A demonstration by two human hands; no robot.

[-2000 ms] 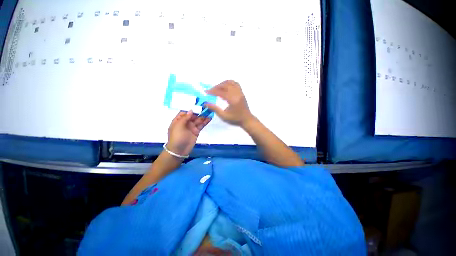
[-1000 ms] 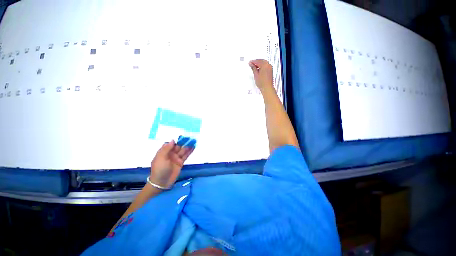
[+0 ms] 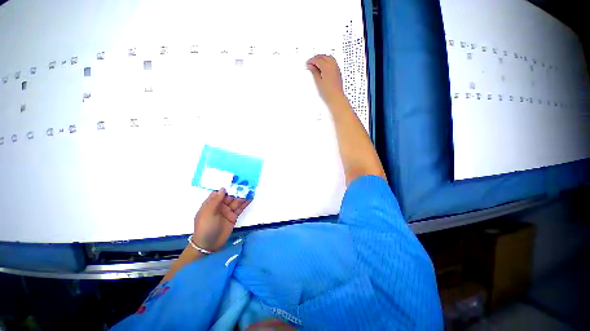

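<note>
A large white reflector sheet (image 3: 129, 174) lies in front of me, with rows of small squares and dense dots at its right end. My left hand (image 3: 217, 220), with a white bracelet at the wrist, holds a bright blue and partly white card (image 3: 236, 161) by its near edge, over the sheet. Darker blue bits show on the card near my fingers. My right hand (image 3: 327, 74) is at the sheet's right part, left of the dense dots, with its fingertips together low at the sheet. Whether a small piece is between them is hidden.
Blue padding (image 3: 414, 110) runs between this sheet and a second white sheet (image 3: 511, 139) on the right. A metal rail (image 3: 129, 269) runs along the near edge, close to my body. A brown box (image 3: 510, 262) stands below at the lower right.
My right hand has left the blue card and moved right to the sheet's end, where it stays over the last second. My left hand still holds the card. The view has shifted rightward.
</note>
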